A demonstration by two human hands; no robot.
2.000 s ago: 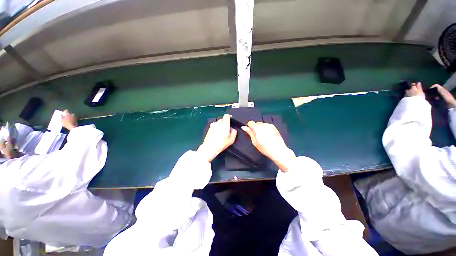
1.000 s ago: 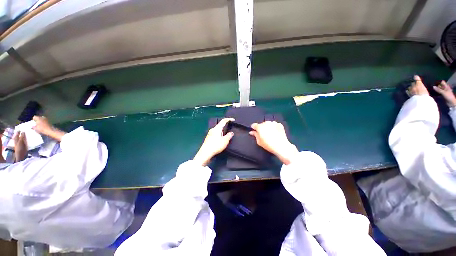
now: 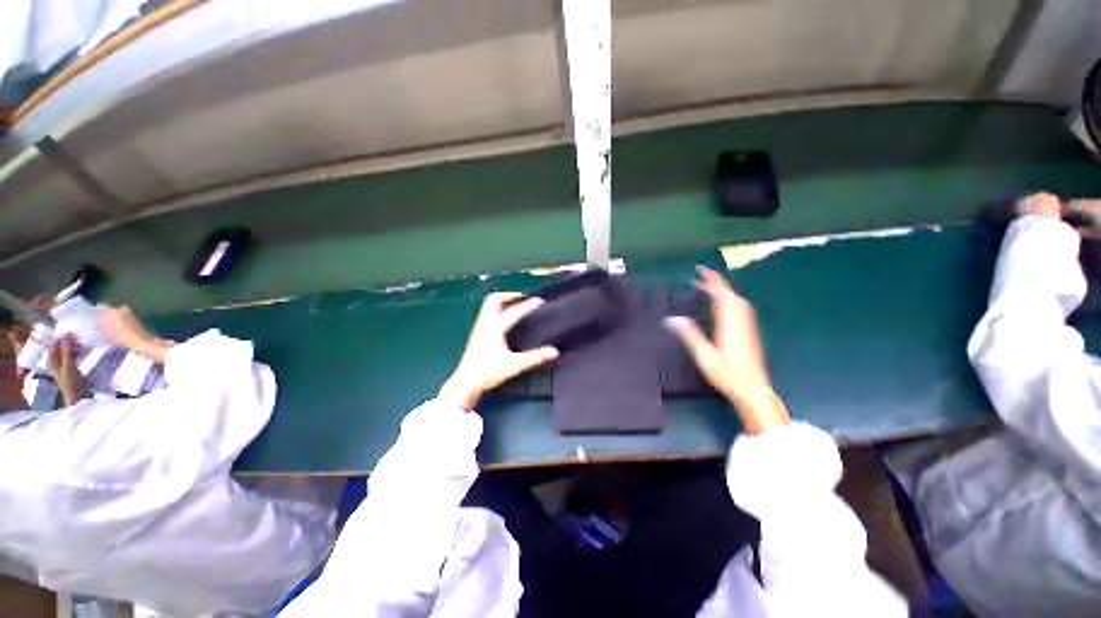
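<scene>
My left hand (image 3: 495,350) grips the left end of a black folded tray (image 3: 568,312), which is tilted and slightly blurred above the black blanks. My right hand (image 3: 724,342) is off the tray to its right, fingers apart, blurred and empty. The flat black box blanks (image 3: 610,392) lie on the bench in front of me, with side flaps showing at left and right. The tray hides part of them.
A black tray (image 3: 747,184) lies on the far green strip (image 3: 483,199). A tray with a white piece (image 3: 220,256) is at the left. A chipped white post (image 3: 590,133) stands behind the blanks. Workers' white sleeves (image 3: 193,398) show at left and right (image 3: 1008,278).
The piece held in both hands is now a formed tray in my left hand, raised and moved left. My right hand has let go and moved right. The far trays have shifted left.
</scene>
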